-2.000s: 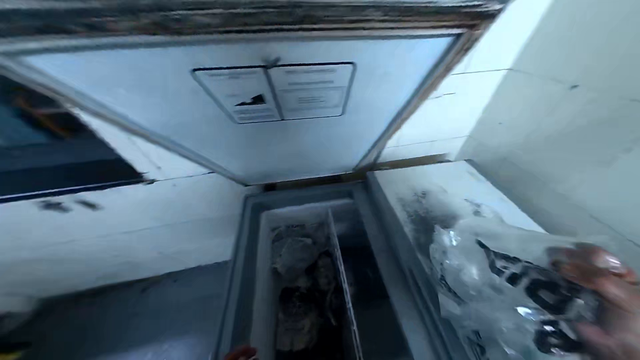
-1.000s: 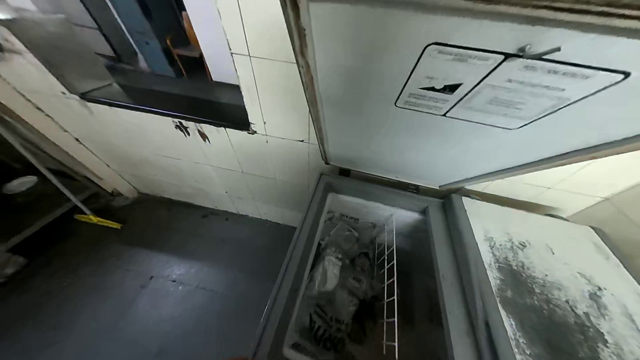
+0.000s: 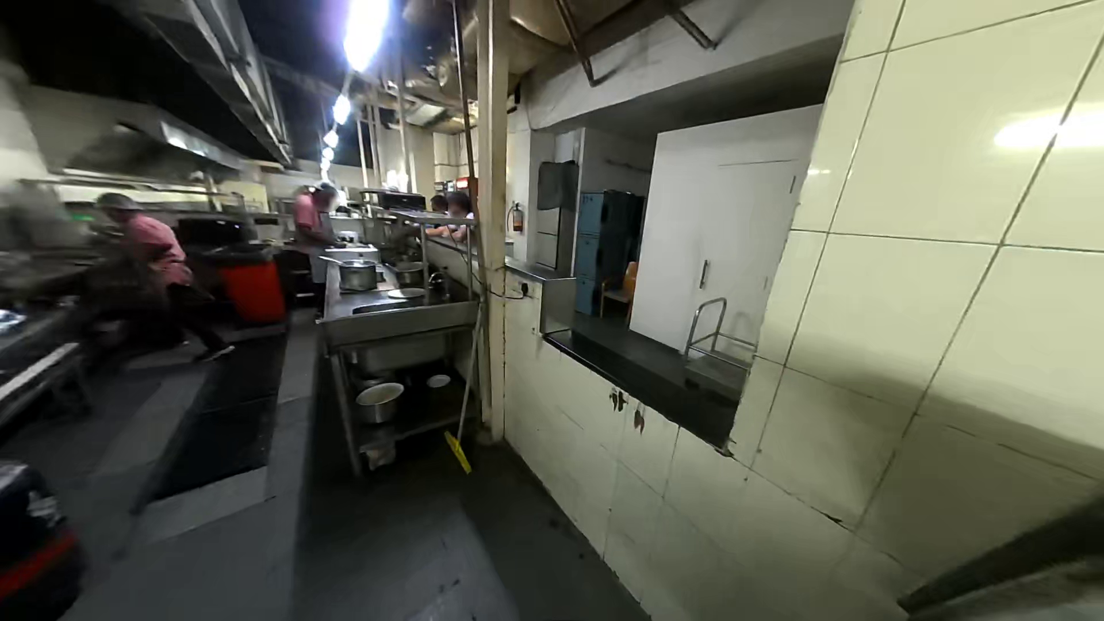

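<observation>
Neither my left hand nor my right hand shows in the head view, so what they hold or touch is hidden. Part of a dark, blurred edge (image 3: pixel 1000 552) with a pale surface below it shows at the lower right; it may be the freezer's lid. A white tiled wall (image 3: pixel 966 328) fills the right side. Set in that wall is a pass-through opening with a dark ledge (image 3: pixel 638 371).
A steel work table (image 3: pixel 401 323) bears pots, with a metal pot (image 3: pixel 379 401) on its lower shelf. A yellow-headed floor squeegee (image 3: pixel 458 453) leans beside it. Two people in pink shirts (image 3: pixel 157 246) (image 3: pixel 309 216) stand left, near a red bin (image 3: pixel 253 289). Black mats (image 3: pixel 224 431) lie on the floor.
The view has swung left and up from the open chest freezer to the kitchen aisle. Two seconds ago my right hand held a clear plastic bag; by one second ago neither showed.
</observation>
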